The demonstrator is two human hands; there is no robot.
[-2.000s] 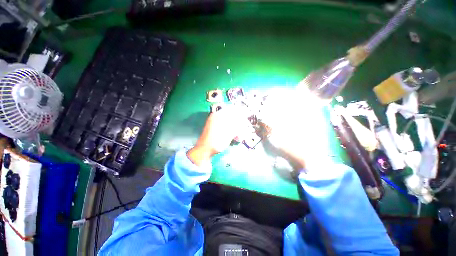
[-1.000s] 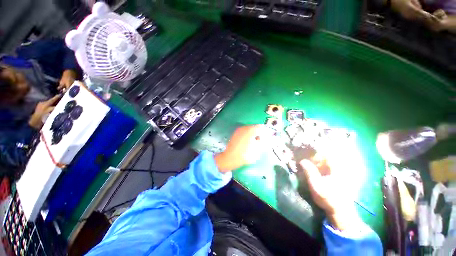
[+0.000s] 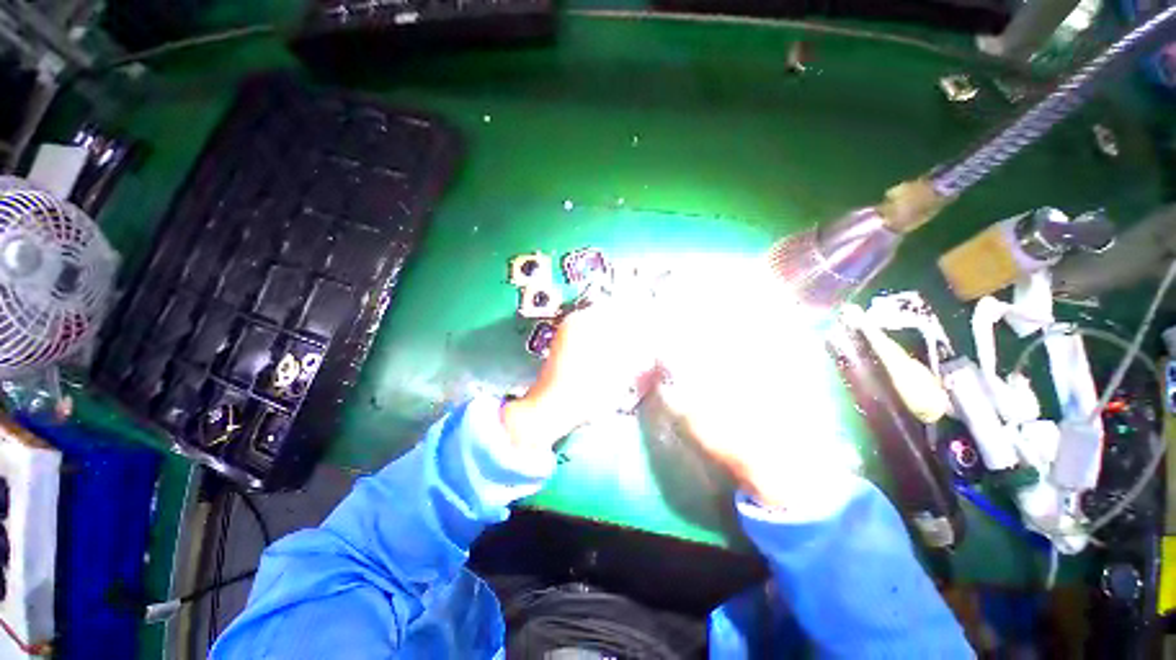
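Observation:
Small square modules (image 3: 538, 300) sit in a cluster on the green mat, just beyond my left hand. Two have pale amber faces with dark holes; a silvery one (image 3: 584, 267) lies to their right. My left hand (image 3: 574, 374) is under the lamp, its fingers washed out by glare. My right hand (image 3: 716, 419) reaches in from the right, also mostly lost in glare. The hands are close together at the bright spot. What either hand holds is hidden by the glare.
A black blister tray (image 3: 277, 258) lies left, small rings (image 3: 286, 371) in its near corner. The gooseneck lamp (image 3: 838, 252) shines from the right. White fittings (image 3: 1058, 413), a long black cylinder (image 3: 903, 451) and a yellowish bottle (image 3: 980, 264) lie right. A fan (image 3: 45, 277) stands left.
The view swung left, then back right. The lamp head is again over the work area. Both hands remain close together beside the module cluster; finger changes are lost in glare.

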